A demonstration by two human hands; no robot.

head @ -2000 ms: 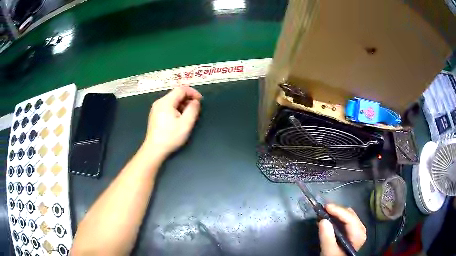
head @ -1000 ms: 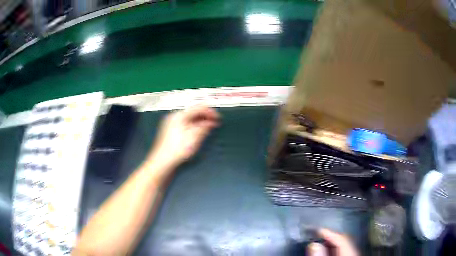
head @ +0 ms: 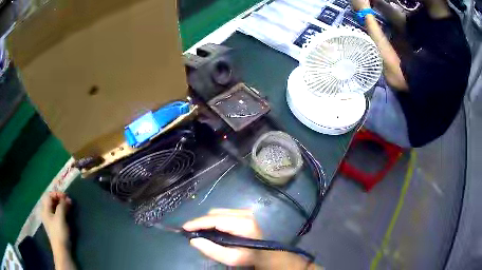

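Observation:
My right hand (head: 232,232) grips the black handle of a soldering iron (head: 222,240) at the bottom centre. Its metal tip points left, just in front of the dark mesh of the fume extractor fan (head: 153,171). The cord trails to the right. My left hand (head: 56,211) is at the left, near the white belt edge, with its fingers curled; whether it holds anything cannot be seen. A thin pale strand (head: 216,182) lies on the dark mat between the extractor and a round tin (head: 276,158) with greyish contents.
A tall cardboard shield (head: 100,68) with a blue item (head: 156,124) stands behind the extractor. A soldering stand with a square tray (head: 239,106) is beside it. A white desk fan (head: 338,79), printed sheets and a seated person are at the right. A phone and parts tray edge show bottom left.
The view has swung to the right, bringing in the desk fan, stand and another person. The parts tray is nearly out of view. My right hand still holds the iron; my left hand now shows at the left edge.

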